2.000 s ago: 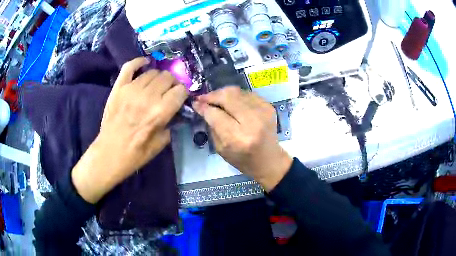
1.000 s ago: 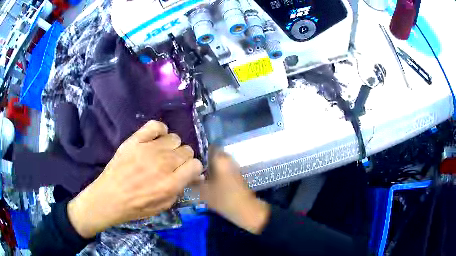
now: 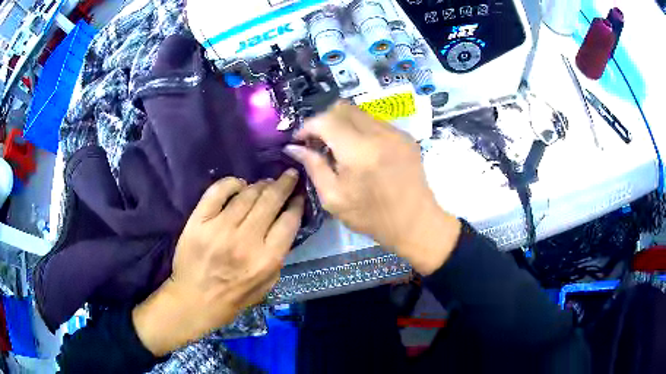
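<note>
The dark purple garment body (image 3: 190,139) lies on the left of the machine table, its plaid side (image 3: 102,109) showing behind it. Its right edge runs beside the needle area (image 3: 283,117), lit by a pink-purple lamp glow. My left hand (image 3: 234,252) lies on the garment near this edge, fingertips pressing the fabric just in front of the needle area. My right hand (image 3: 372,175) pinches the fabric edge beside the presser foot with thumb and index finger. The white JACK overlock machine (image 3: 263,38) stands behind both hands.
A row of tension dials (image 3: 372,36) and a black control panel (image 3: 467,36) are on the machine. A dark red spool (image 3: 595,51), dark snips (image 3: 610,117) and a slim silver tool (image 3: 577,91) are at right. Dark lint (image 3: 511,157) lies right of the machine; a blue bin (image 3: 62,73) is far left.
The garment now lies spread left of the needle, with its edge along the machine. My right hand reached down to the table's front, then came back up to the fabric edge near the needle.
</note>
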